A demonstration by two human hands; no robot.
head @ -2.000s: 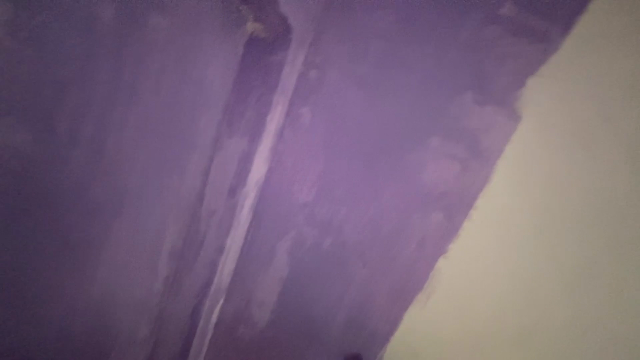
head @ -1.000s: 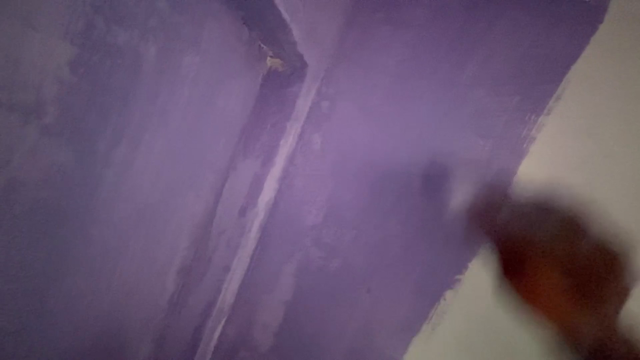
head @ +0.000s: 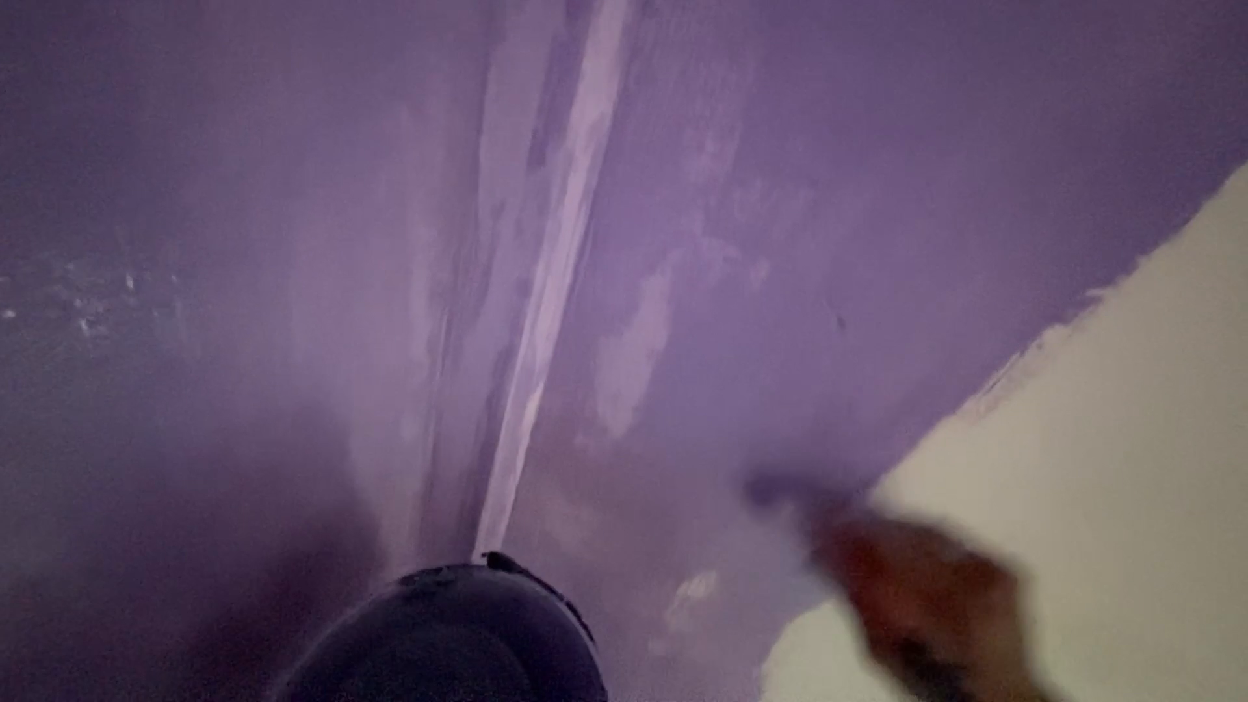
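Note:
At the lower right, my right hand [head: 931,595] is blurred, with its fingers closed around the handle of what looks like a paintbrush. The dark, blurred brush head [head: 775,487] is at a surface covered in purple paint [head: 838,244], near its uneven edge with a cream area. A dark rounded object [head: 458,643], possibly a paint container, rises from the bottom edge left of the hand. Whatever holds it is hidden. My left hand is out of sight.
A raised, paler purple strip [head: 556,292] runs steeply down the middle, beside a narrow recessed band. On the right lies the unpainted cream wall [head: 1121,468]. Lighter patches mottle the purple, and glossy specks [head: 93,297] show at the far left.
Two seconds ago no hand showed; one second ago my right hand was in view at the right. The dark rounded object has come into view at the bottom. The view has shifted.

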